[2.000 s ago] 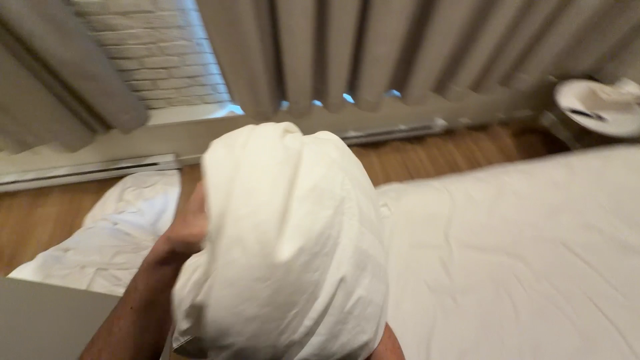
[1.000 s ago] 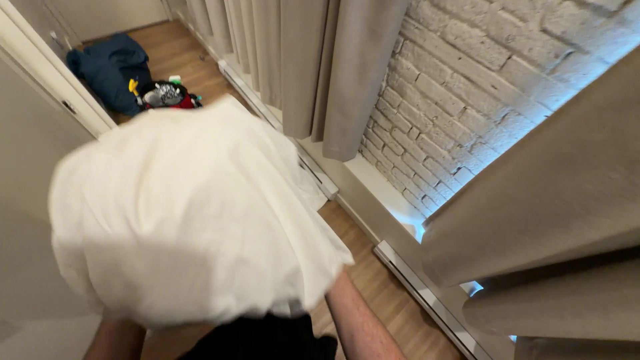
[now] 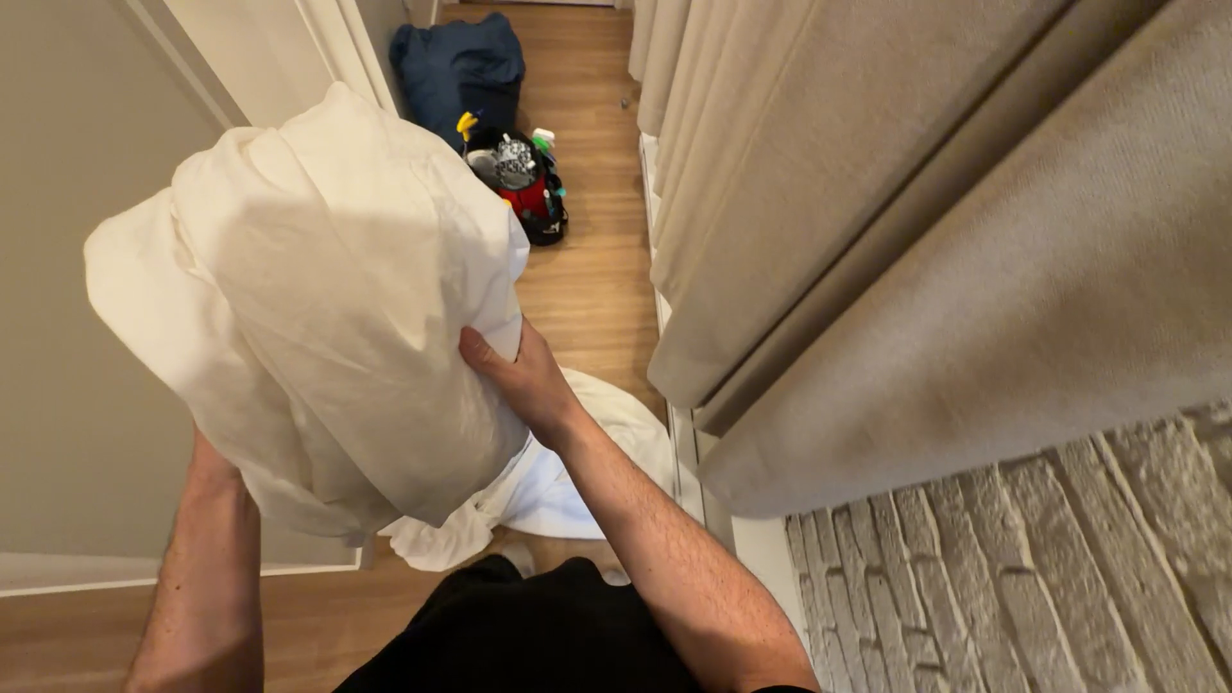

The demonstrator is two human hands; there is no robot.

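A large bunched bundle of white bedding (image 3: 337, 298) hangs in front of me, left of centre, with loose folds at its sides. My right hand (image 3: 525, 380) grips its right side, thumb over the cloth and fingers tucked behind. My left hand is hidden under the bundle at its lower left; only the forearm shows. Another white cloth (image 3: 577, 481) lies crumpled on the wooden floor by my feet, below and behind the bundle.
A red and black caddy (image 3: 529, 188) with cleaning items stands on the floor, near a dark blue bag (image 3: 462, 72). Beige curtains (image 3: 818, 192) hang along the right, over a white brick wall (image 3: 1011, 558). A grey partition (image 3: 77, 318) is at left.
My view has swung from the bed and window toward the passage. The white bundle has come along in my hands, and my right hand now shows on its side.
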